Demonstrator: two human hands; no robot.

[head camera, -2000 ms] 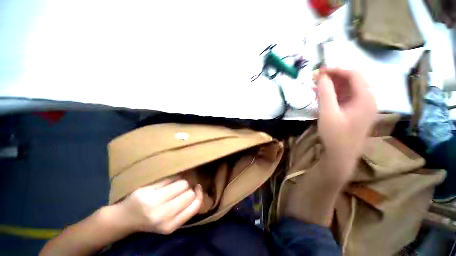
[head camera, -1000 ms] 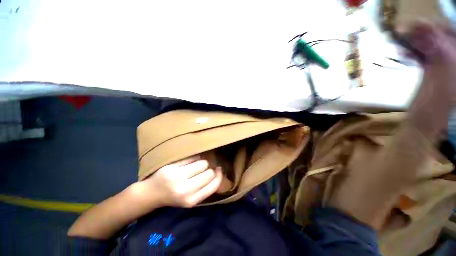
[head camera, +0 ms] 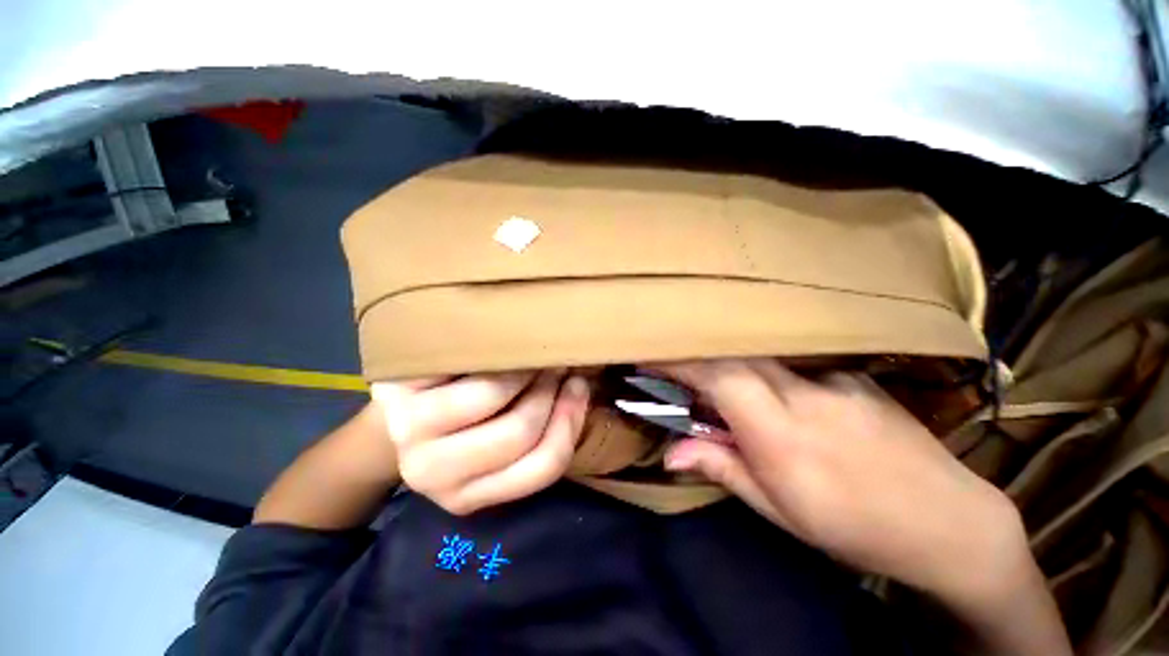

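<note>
A tan-brown bag [head camera: 641, 237] lies across my lap, its mouth towards me, with a small white diamond label [head camera: 518, 233] on its outside. My left hand [head camera: 481, 436] grips the bag's mouth edge, fingers curled at the opening. My right hand [head camera: 795, 442] is at the opening, holding small snips [head camera: 660, 410] with silver blades pointing left towards my left hand. The snips' handles are mostly hidden in my right hand. What the blades touch inside the bag cannot be seen.
The white table [head camera: 769, 64] curves across the top, beyond the bag. More brown bags [head camera: 1090, 397] are heaped at the right. A metal frame [head camera: 135, 192] and a yellow floor line [head camera: 237, 372] are at the left. A pale surface [head camera: 109, 577] is at the lower left.
My right hand has come back from the table to the bag mouth and now holds snips. The bag appears larger and turned flatter towards the view. My left hand still grips its edge.
</note>
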